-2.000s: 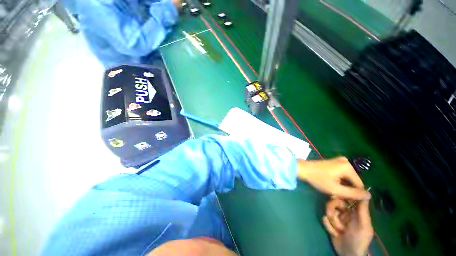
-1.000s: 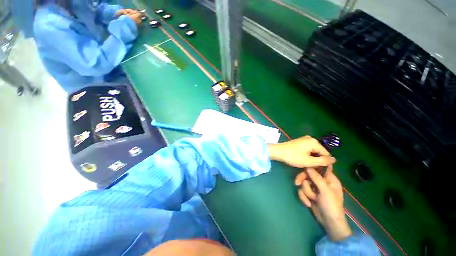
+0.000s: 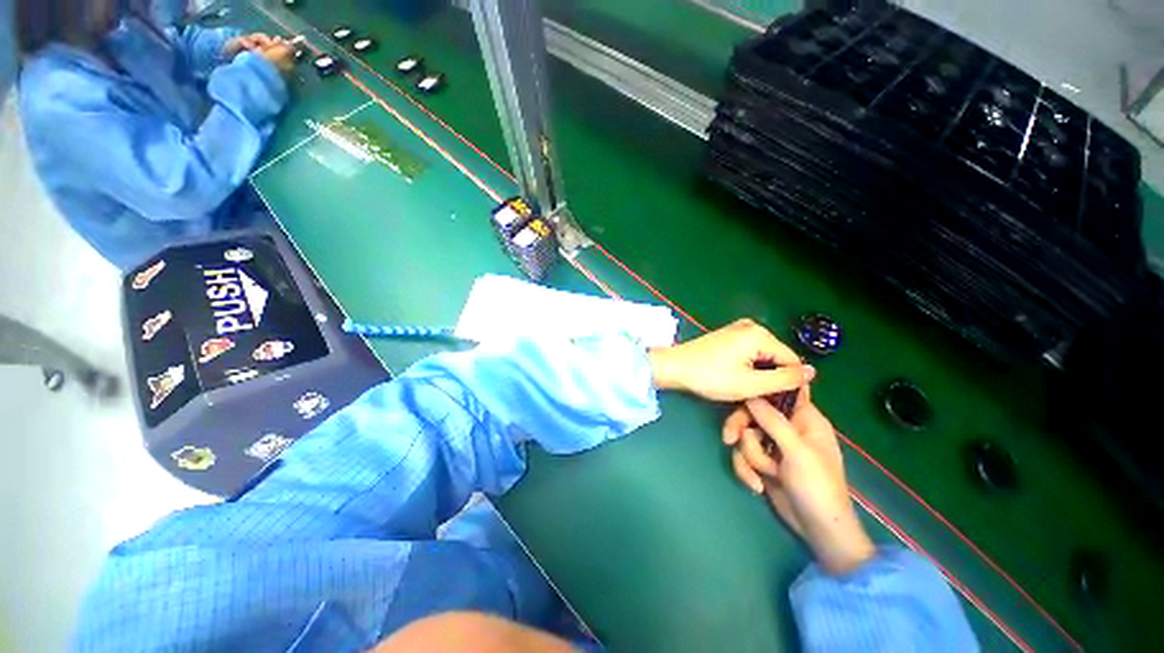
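Note:
My left hand point(image 3: 730, 362) and my right hand point(image 3: 797, 462) meet above the green bench at right of centre. They hold a small dark round housing point(image 3: 781, 402) between their fingertips; most of it is hidden by the fingers. No inner parts can be made out. My left fingertips touch its upper side and my right fingers are curled around it from below. Whether a tool is held cannot be told.
Black discs point(image 3: 906, 404) lie along the belt beyond my hands. A white sheet point(image 3: 549, 314) lies under my left forearm. A ribbed holder point(image 3: 522, 237) stands by the metal post point(image 3: 514, 109). Stacked black trays point(image 3: 919, 166) are at far right, a PUSH bin point(image 3: 243, 357) left, another worker point(image 3: 141, 140) upper left.
The view has shifted, so the hands and bench sit further left in the picture and more discs show. My hands stay together on the dark part; the thin light tip seen earlier no longer shows.

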